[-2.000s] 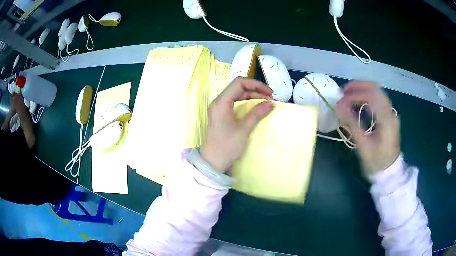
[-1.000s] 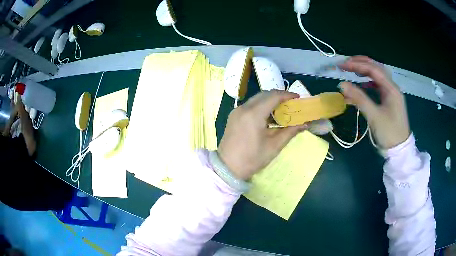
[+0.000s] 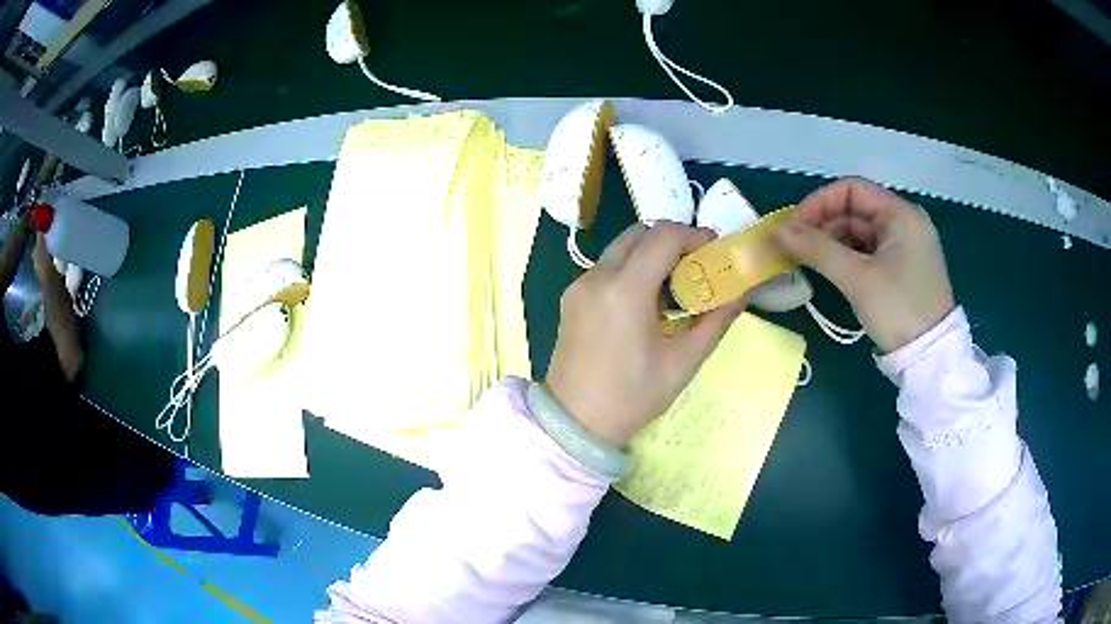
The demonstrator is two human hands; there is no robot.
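Note:
My left hand (image 3: 634, 329) holds a handheld unit by its left end, its mustard-yellow face (image 3: 729, 265) turned up, with round marks near that end. My right hand (image 3: 871, 250) has thumb and index finger brought together at the face's right end; whether a thin clear film is between them cannot be told. A pale yellow backing sheet (image 3: 719, 427) lies on the dark green bench below the hands, partly covered by my left hand. A thick fanned stack of yellow sheets (image 3: 396, 268) lies left of my left hand.
White-and-yellow units stand by the grey rail (image 3: 853, 144) behind the hands. More corded units lie on a narrow pale sheet (image 3: 264, 427) at left and on the belt beyond the rail. A red-capped white bottle (image 3: 91, 238) and another person's arm are far left.
The sheet my left hand held now lies on the bench, and a unit is in that hand. My right hand has moved in onto the unit's right end. Units on the belt have shifted left.

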